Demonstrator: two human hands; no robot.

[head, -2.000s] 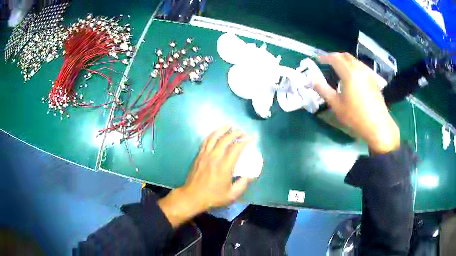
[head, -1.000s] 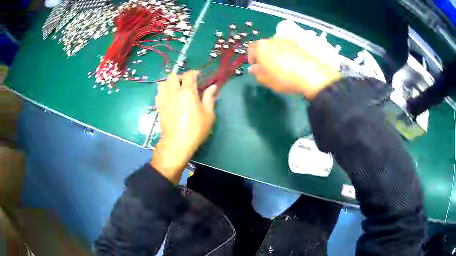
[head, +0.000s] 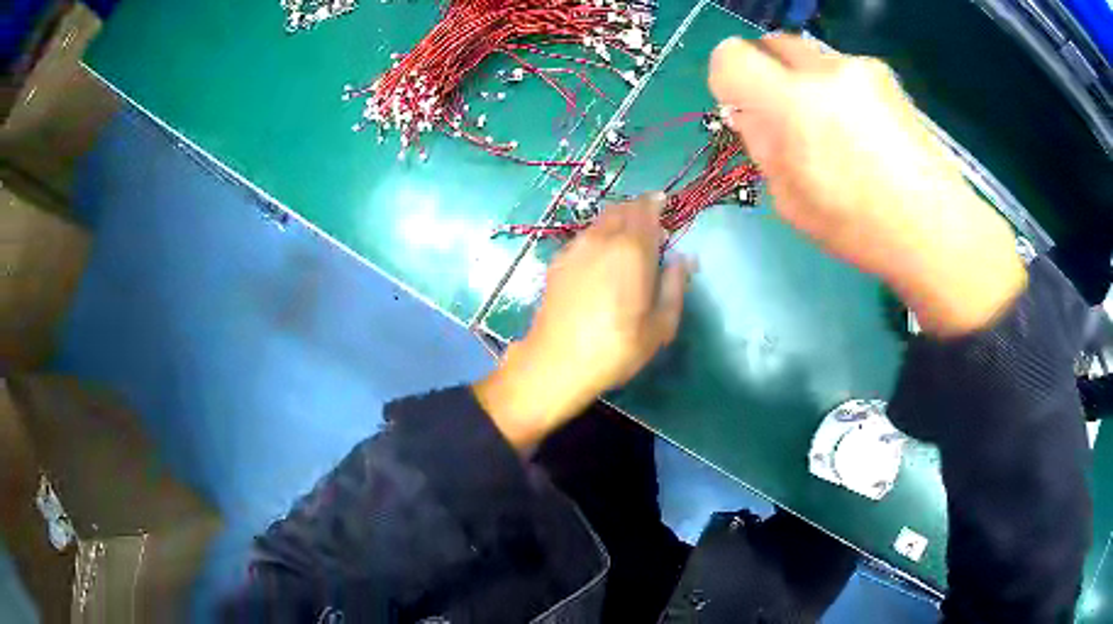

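The smaller bundle of red wires [head: 702, 199] lies on the green table by the seam, with small silver-and-dark components at its upper right end. My left hand [head: 610, 299] is over its lower end, blurred; whether its fingers hold a wire is hidden. My right hand [head: 854, 171] is at the component end, fingertips next to a small component [head: 719, 120] on a thin red lead; I cannot tell if it is gripped. A white housing [head: 859, 449] lies on the table near the front edge, below my right forearm.
A larger red wire bundle [head: 488, 55] lies beyond the seam at the upper left. A small white block [head: 909, 544] sits at the front table edge. Cardboard boxes [head: 110, 512] stand on the blue floor at the left. A metal rail runs behind at the upper right.
The view has swung left. Both hands have left the white housings and moved to the smaller wire bundle. The white housing once under my left hand now lies uncovered on the table.
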